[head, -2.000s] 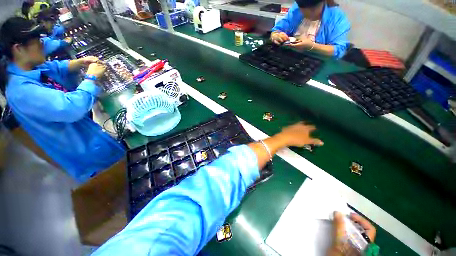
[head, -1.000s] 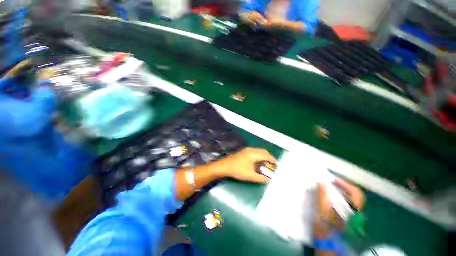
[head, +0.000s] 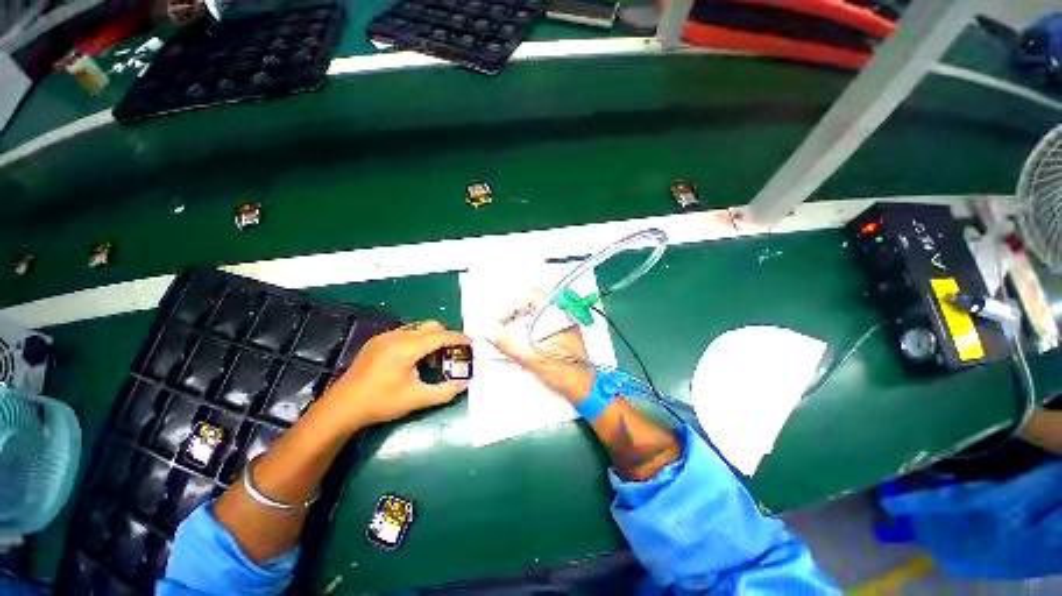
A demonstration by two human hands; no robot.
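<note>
My left hand [head: 402,370] holds a small watch module [head: 455,362] between thumb and fingers at the left edge of the white paper sheet [head: 495,408]. My right hand [head: 545,347] is over the sheet, around the dispensing syringe, whose barrel is mostly hidden. The green adapter cap [head: 576,306] shows above the hand, with the clear air hose [head: 629,239] looping from it. A blue strap is on the right wrist. One module [head: 391,520] lies on the bench and another [head: 205,442] in the black blister tray [head: 163,390] at left.
The green conveyor belt [head: 384,151] carries several modules behind a white rail [head: 373,265]. A black controller [head: 926,285] with a red light stands right, near a fan [head: 1045,192]. A second paper piece [head: 751,390], a metal post [head: 856,116], a light blue basket [head: 35,454] and another person's sleeve [head: 990,512] show.
The view has swung right. My left hand has come back from the belt and holds a module beside the paper. The controller, fan and second paper piece have come into view.
</note>
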